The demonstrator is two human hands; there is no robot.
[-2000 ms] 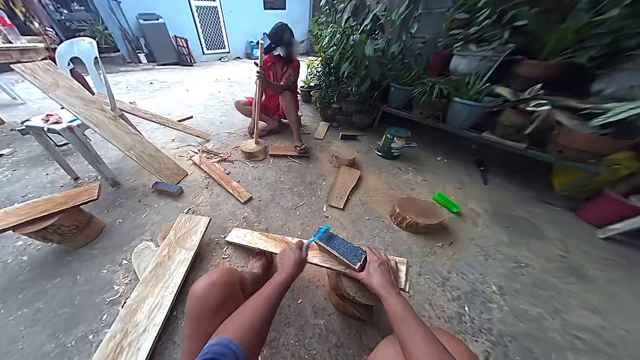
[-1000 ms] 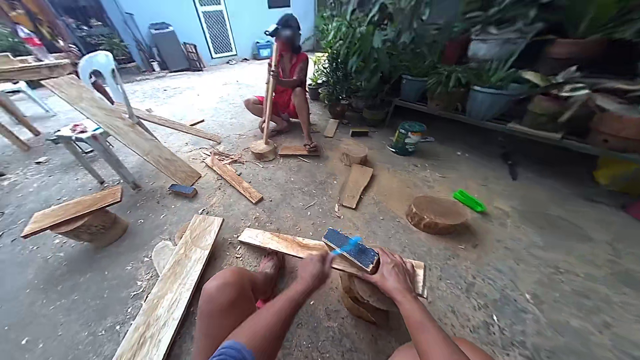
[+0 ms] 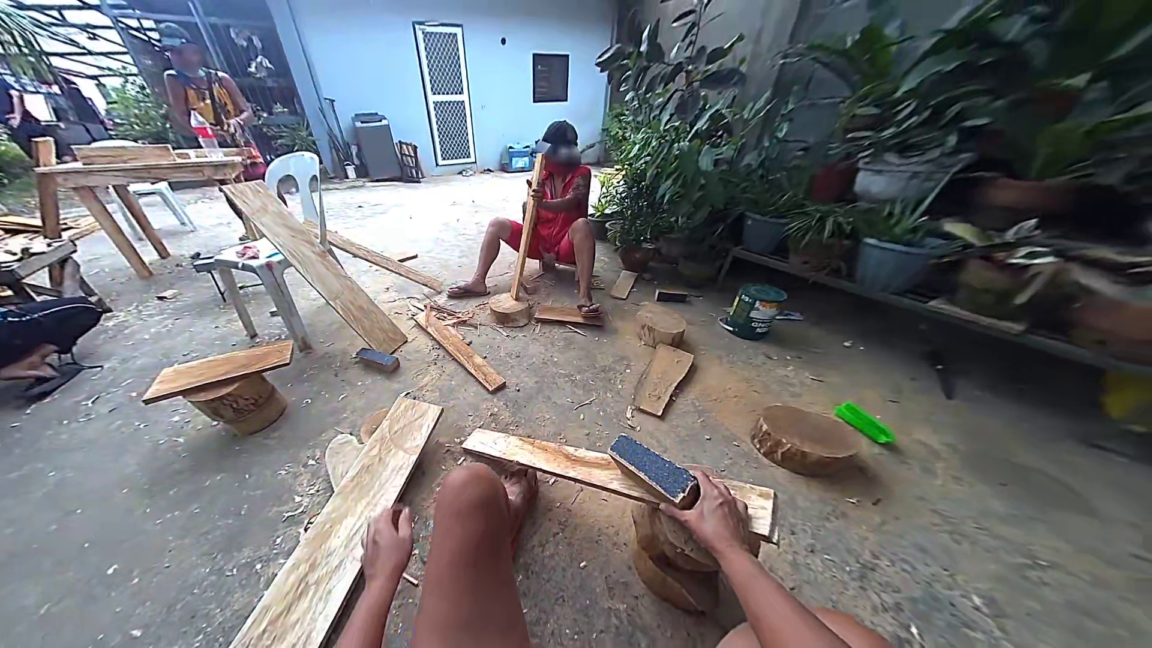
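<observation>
My right hand (image 3: 715, 513) grips the near end of a sanding block (image 3: 654, 468), a wooden block with a dark abrasive face turned up. That block rests on a narrow wooden board (image 3: 562, 457), which lies across a log stump (image 3: 675, 562). Beside my bent knee, my left hand (image 3: 389, 544) is lowered next to a longer wooden board (image 3: 360, 522) at the lower left. Its fingers look curled, and whether they hold anything is hidden. A second abrasive block (image 3: 377, 360) lies on the concrete farther off.
Opposite, a person in red (image 3: 562, 207) sits holding an upright wooden piece on a log slice (image 3: 510, 310). Right are a log round (image 3: 805, 439), a green plastic tray (image 3: 864, 423), a paint can (image 3: 754, 311) and potted plants. Left are a board on a stump (image 3: 238, 403) and a plastic chair (image 3: 261, 265).
My left hand has left the sanding block and moved left and down beside the long board. The bright blue item at that hand earlier no longer shows. The view has tilted up.
</observation>
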